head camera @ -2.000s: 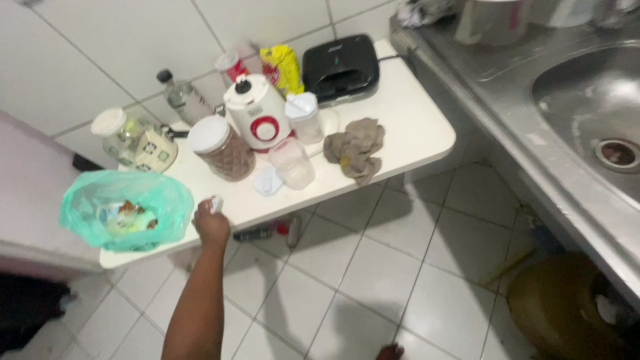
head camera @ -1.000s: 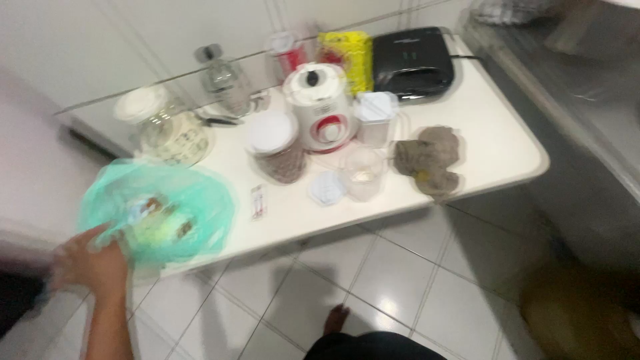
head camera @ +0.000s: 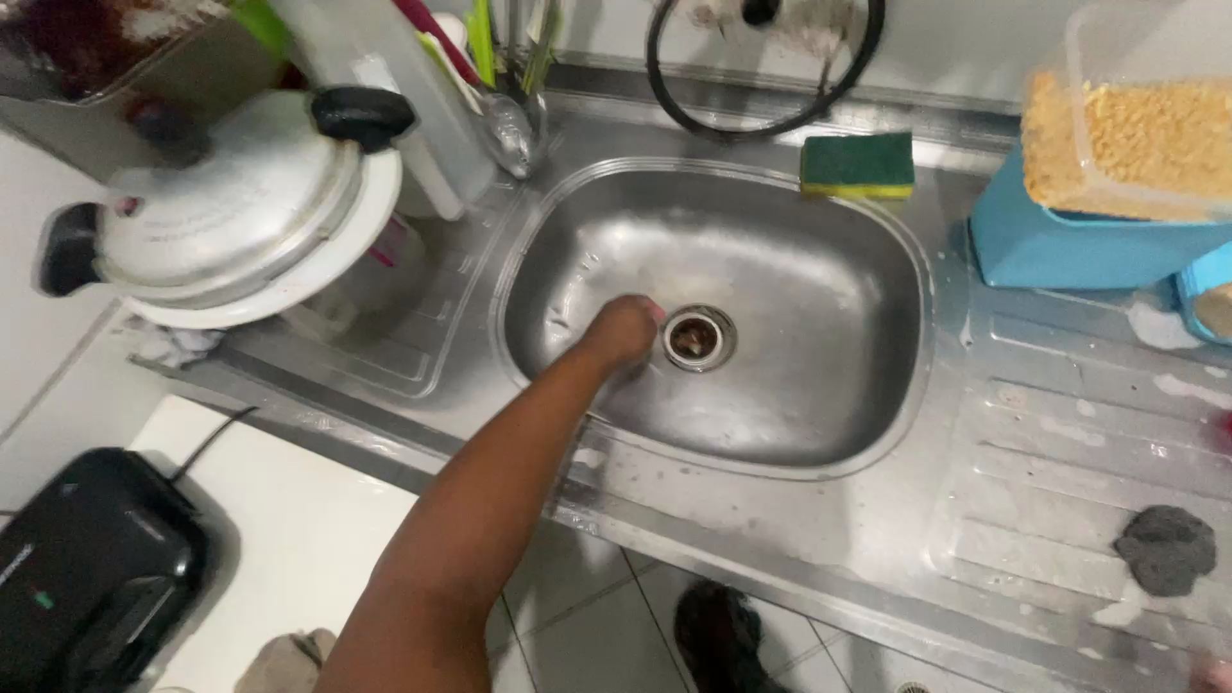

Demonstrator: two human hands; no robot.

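Observation:
My left hand reaches into the stainless steel sink basin, with its fingers curled beside the left rim of the drain strainer. Brown residue shows inside the strainer. The back of the hand hides whether the fingers grip the strainer's edge or anything else. At the bottom right corner, a small blurred patch of skin, seemingly my right hand, shows over the drainboard; its fingers cannot be made out. A green and yellow sponge lies on the basin's back rim.
Left of the basin stand a lidded aluminium pot on a white dish and a holder with utensils. At right are a blue container, a tub of yellowish grains and a dark scouring pad. A black sandwich maker sits lower left.
The view has swung from the white table to the sink. My left hand, earlier at the green plastic bag on the table, is now in the basin by the drain.

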